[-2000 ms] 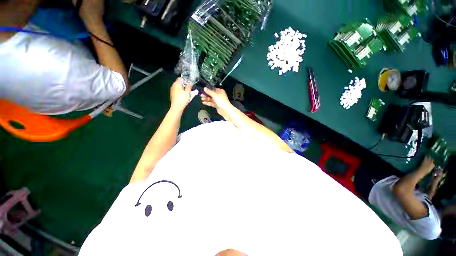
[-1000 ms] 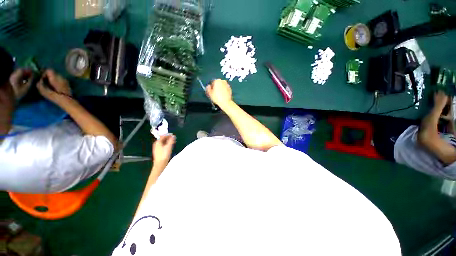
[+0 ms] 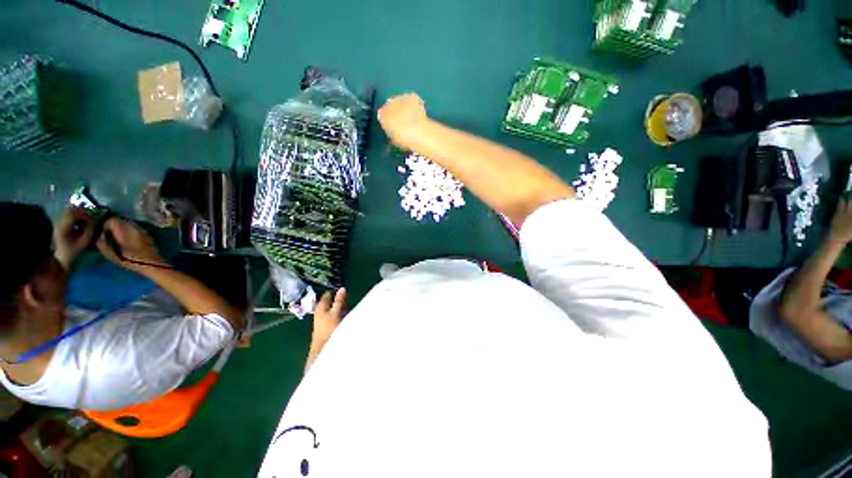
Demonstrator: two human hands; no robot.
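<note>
A wrapped bundle of green circuit boards (image 3: 308, 187) lies on the bench in front of me, its clear film gathered at both ends. My left hand (image 3: 326, 312) is at its near end beside the crinkled wrapping (image 3: 301, 301); whether it grips is unclear, partly hidden by my shirt. My right hand (image 3: 404, 121) is curled above the bench, right of the bundle's far end; what it holds, if anything, is hidden. A heap of small white parts (image 3: 430, 189) lies below my right forearm. A red cutter (image 3: 509, 225) is mostly covered by my right arm.
Board stacks stand at right (image 3: 559, 103) and far right (image 3: 640, 26). Another white-part heap (image 3: 598, 177), a single small board (image 3: 664, 189) and a black bench unit (image 3: 747, 191) are right. A black unit (image 3: 201, 210), a cable and a seated person (image 3: 121, 327) are left.
My view has shifted over the bench. The bundle lies further onto the bench than before. My right hand has moved from the bench's near edge to beside the bundle's far end, its arm now over the cutter.
</note>
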